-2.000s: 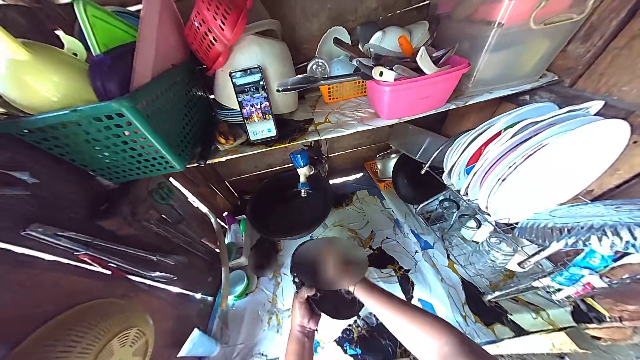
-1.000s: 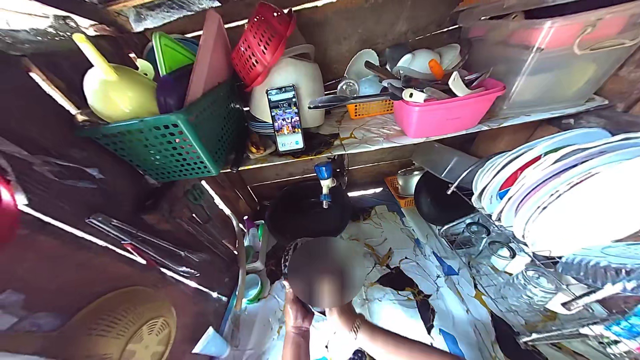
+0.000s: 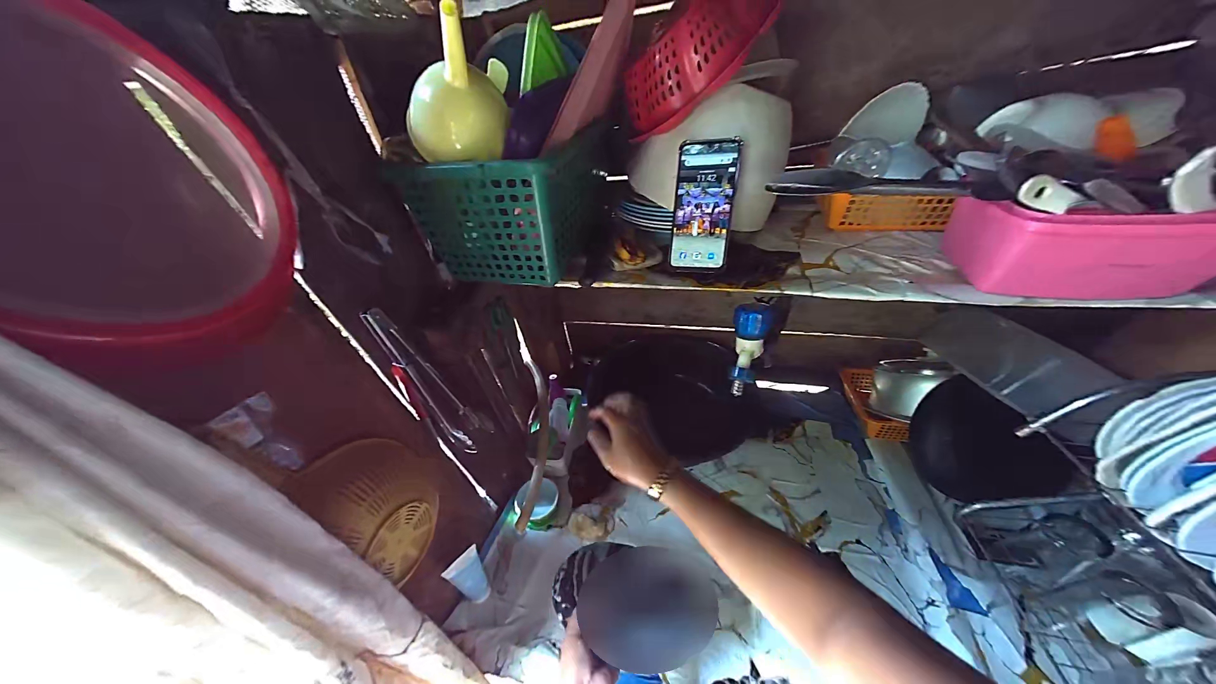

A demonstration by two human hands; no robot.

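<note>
My right hand, with a gold-coloured watch on the wrist, reaches over the left edge of a large black basin. Its fingers are curled, and whether they hold something cannot be made out. My left hand is at the bottom, gripping a round dark item with a patterned rim, mostly hidden by a blur. Above the basin is a blue and white tap. Left of my right hand stand upright bottles and a green and white tub.
A shelf above carries a green basket, a phone and a pink tub of utensils. A dark wok and a rack of plates stand right. A brown strainer and white cup are left.
My right hand has left the round item and moved up to the basin's left edge. My left hand still grips the item. The view has swung left.
</note>
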